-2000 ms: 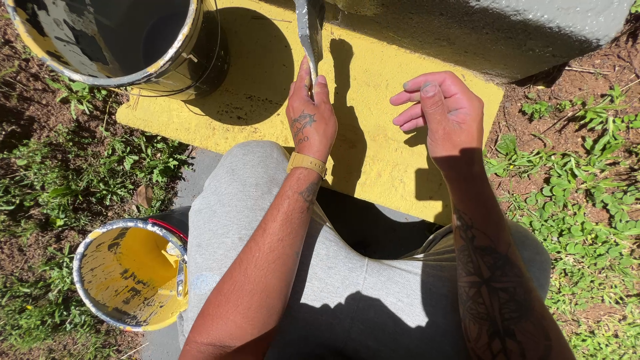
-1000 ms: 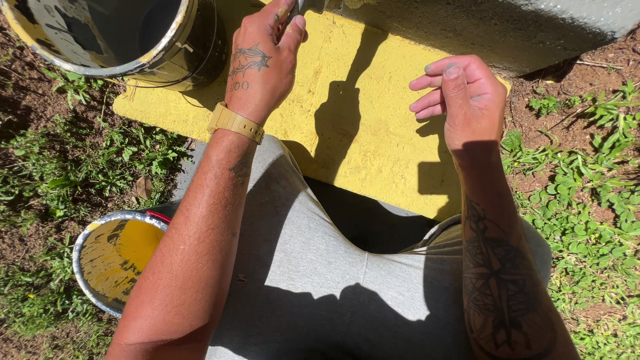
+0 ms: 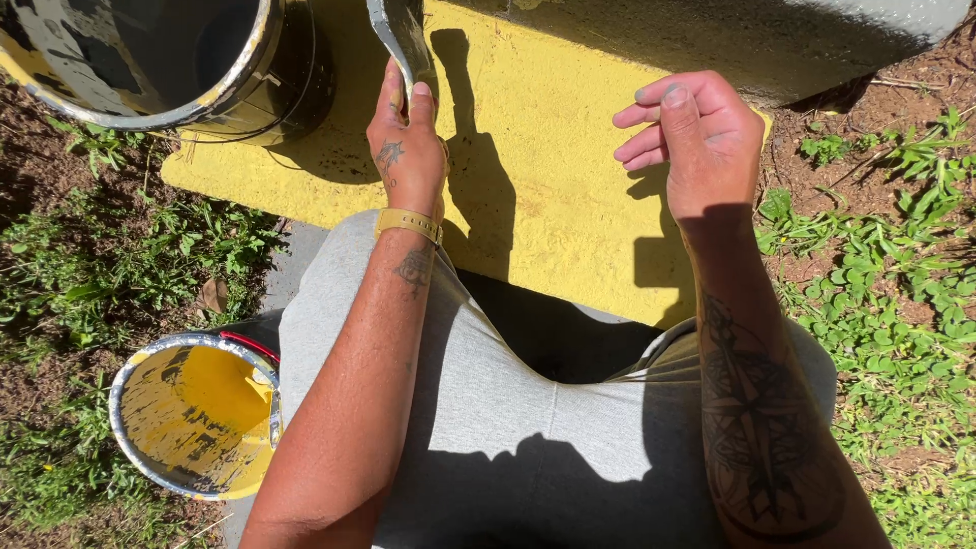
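My left hand (image 3: 408, 145) grips a paintbrush (image 3: 402, 34) coated in grey paint, near the top edge of the view; the brush's far end is cut off by the frame. Beneath it lies a yellow-painted concrete slab (image 3: 564, 191), on which the shadow of hand and brush falls. My right hand (image 3: 705, 141) is raised over the slab's right part, holding nothing, its fingers loosely bent and smudged with grey. A large bucket (image 3: 252, 76) with dark grey paint stands on the slab at upper left, left of the brush.
A smaller bucket (image 3: 122, 427) with yellow paint inside stands at lower left, beside my leg in grey trousers (image 3: 518, 389). A grey-painted block (image 3: 686, 38) rises along the slab's far edge. Soil and green weeds (image 3: 869, 290) border both sides.
My left hand went up and left toward the large bucket, then came back down and right with the brush. My right hand has stayed almost in place.
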